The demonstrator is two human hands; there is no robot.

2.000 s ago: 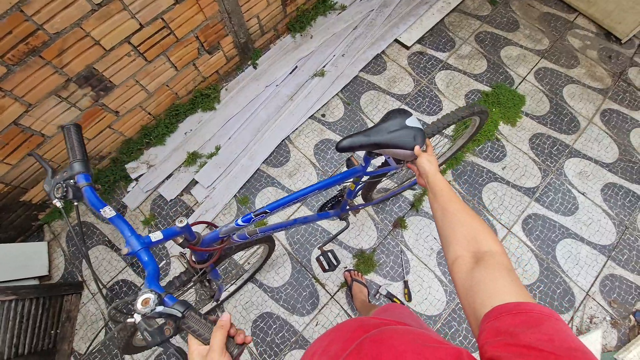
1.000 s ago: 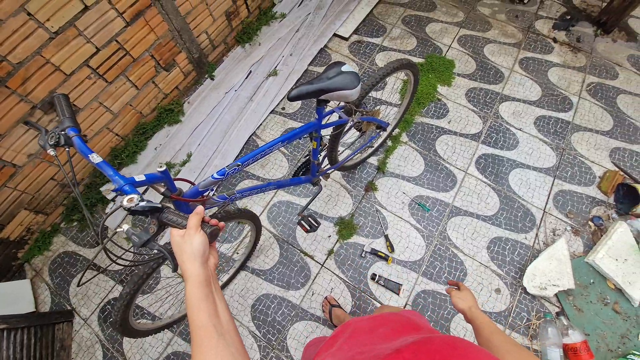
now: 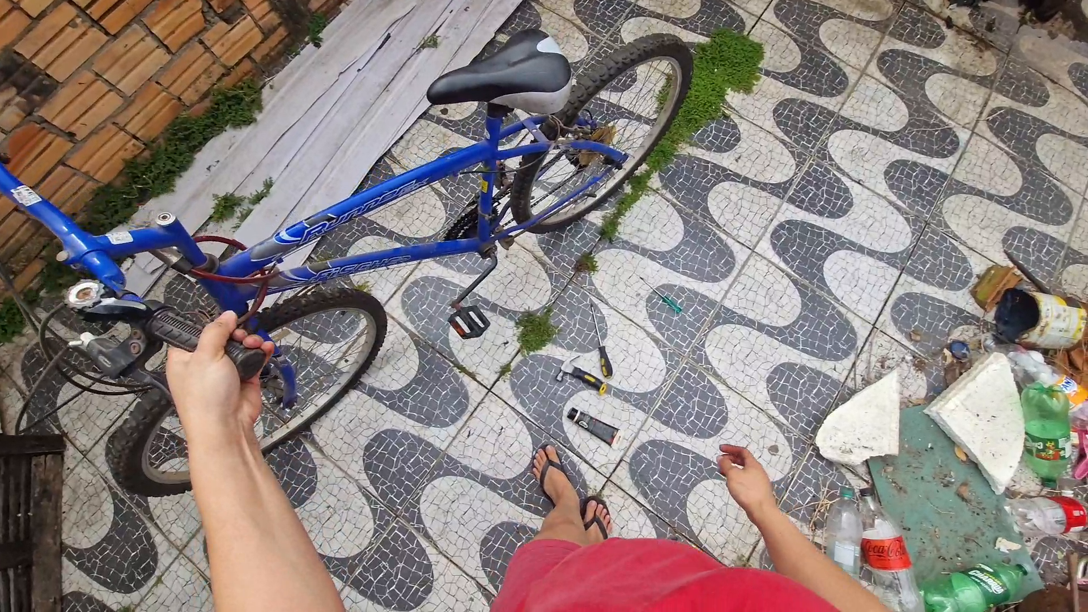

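Observation:
A blue bicycle [image 3: 365, 221] stands upright on patterned paving at the left. My left hand [image 3: 217, 374] is closed around the black rubber handlebar grip [image 3: 204, 338]. Away from the bicycle, my right hand [image 3: 748, 480] hangs low with nothing visible in it, fingers partly curled. The black saddle [image 3: 501, 72] is untouched. Between my feet and the rear wheel [image 3: 603, 132] lie a small hammer [image 3: 585, 376], a screwdriver with a black handle [image 3: 603, 357], a green-handled screwdriver [image 3: 667, 299] and a black tube [image 3: 593, 426]. The pedal [image 3: 469, 321] hangs above the paving.
White boards [image 3: 340, 102] lie along the brick wall [image 3: 110, 76] behind the bicycle. At the right are broken white slabs [image 3: 982, 416], several plastic bottles [image 3: 1045, 429], an open can [image 3: 1050, 319] and a green board [image 3: 926, 501]. Dark slats [image 3: 30, 518] stand at the lower left.
My right hand was at the saddle two seconds ago and has since let go and dropped to my side. My left hand has stayed at the handlebar grip. The view has shifted.

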